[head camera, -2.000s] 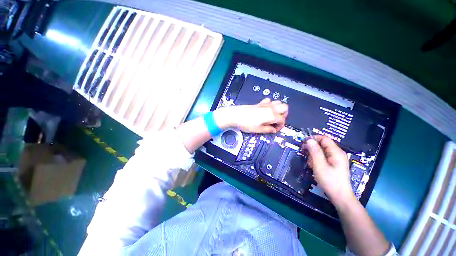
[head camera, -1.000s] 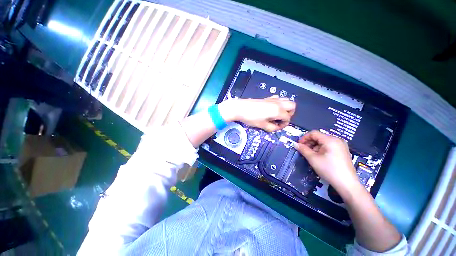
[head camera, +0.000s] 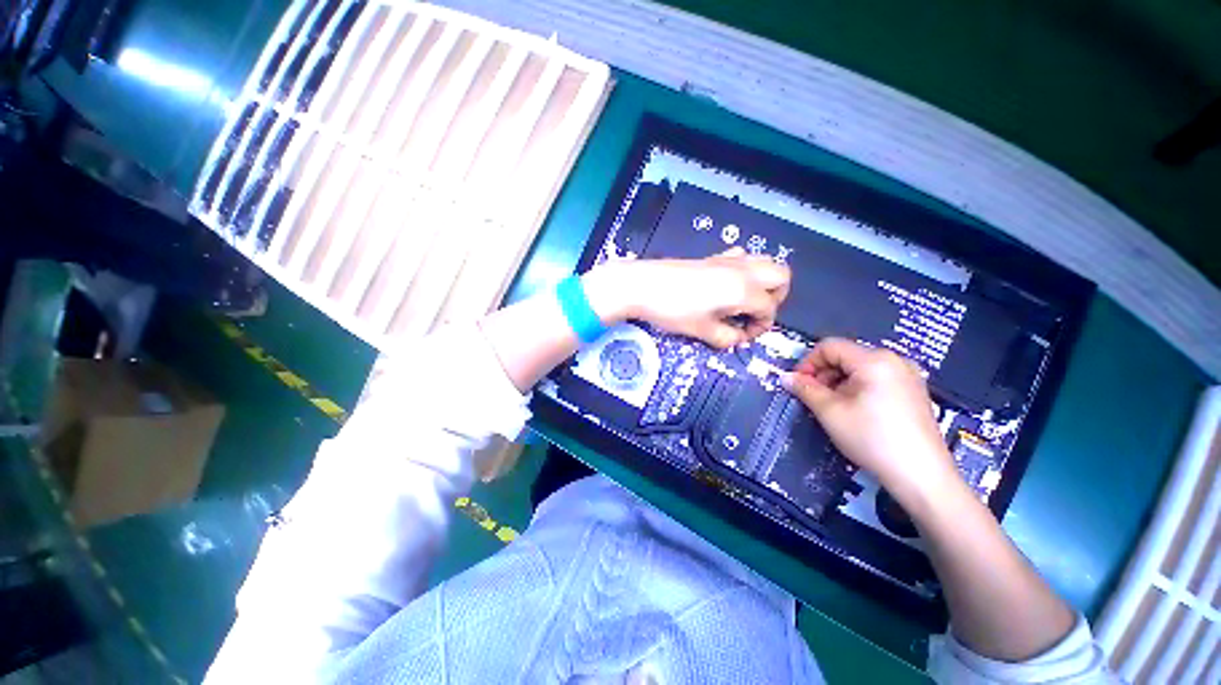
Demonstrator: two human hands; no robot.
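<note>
An open black laptop base (head camera: 837, 268) lies insides up, tilted in view. Its flat black battery pack (head camera: 830, 284) with white print runs along the far side. The dark motherboard (head camera: 686, 388) is on the near side, beside a silvery fan (head camera: 620, 364). My left hand (head camera: 716, 297), with a blue wrist band (head camera: 580, 309), rests over the edge between battery and board, fingers curled down. My right hand (head camera: 857, 402) is just right of it, thumb and fingertips pinched together at the board. A tiny pale bit shows at the right fingertips; whether it is held is unclear.
A white slotted tray (head camera: 442, 147) stands left of the laptop, with dark strips in its far-left slots. Another white tray (head camera: 1178, 589) is at the right edge. A pale ribbed rail (head camera: 857, 123) runs beyond the bench. A cardboard box (head camera: 134, 435) is low at the left.
My right hand has moved slightly left and down along the board, and its fingers have drawn together. The dark bit seen at its fingertips earlier no longer shows. My left hand has barely moved.
</note>
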